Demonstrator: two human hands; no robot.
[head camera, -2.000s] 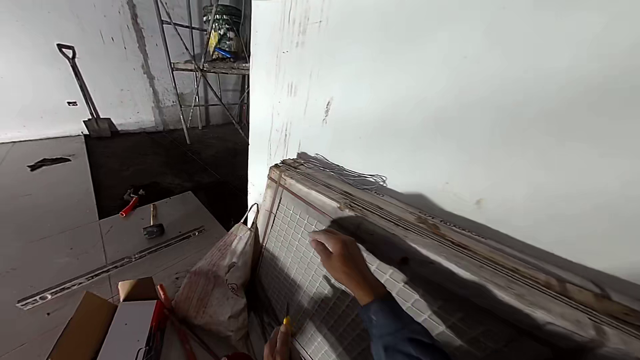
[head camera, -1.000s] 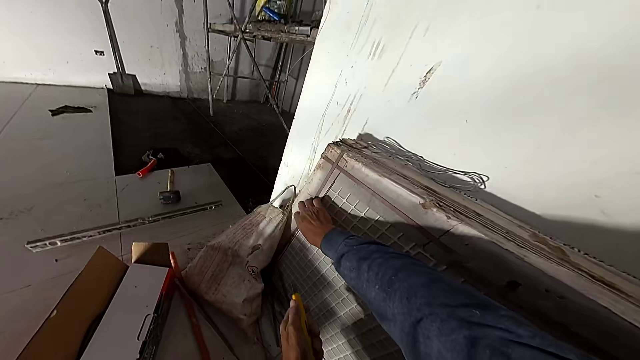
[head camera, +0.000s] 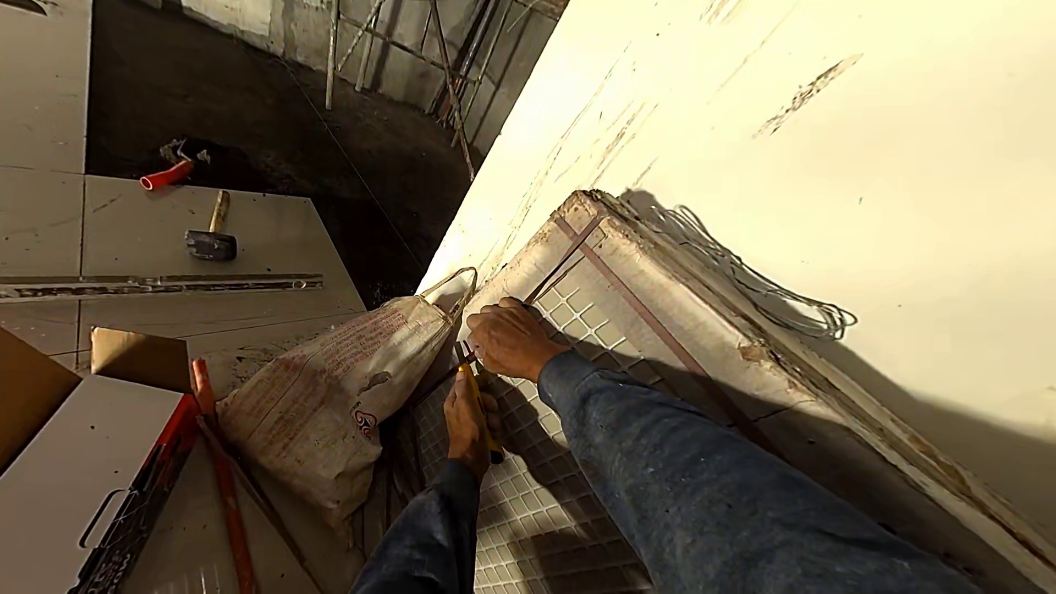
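My left hand (head camera: 470, 421) grips a yellow-handled cutter (head camera: 472, 388), its tip pointing up and touching or very near a dark packing strap (head camera: 565, 268). Just above and to the right, my right hand (head camera: 511, 338) pinches that strap at the left edge of the stack of large tiles (head camera: 594, 322). The front tile shows its gridded back. A second, reddish-brown strap (head camera: 652, 318) runs along the tile and crosses the first near the top corner. My fingertips partly hide the strap.
Left of the stack slumps a printed woven sack (head camera: 330, 396). Farther left are an open carton (head camera: 91, 462), a red bar (head camera: 227, 495), a mallet (head camera: 212, 243), a red-handled tool (head camera: 167, 176) and a long metal straightedge (head camera: 165, 285). Wire (head camera: 742, 272) lies behind the stack against the wall.
My right hand has moved from the gridded tile back to the stack's left edge. My left hand has come up beside it with the cutter. The view has tilted down.
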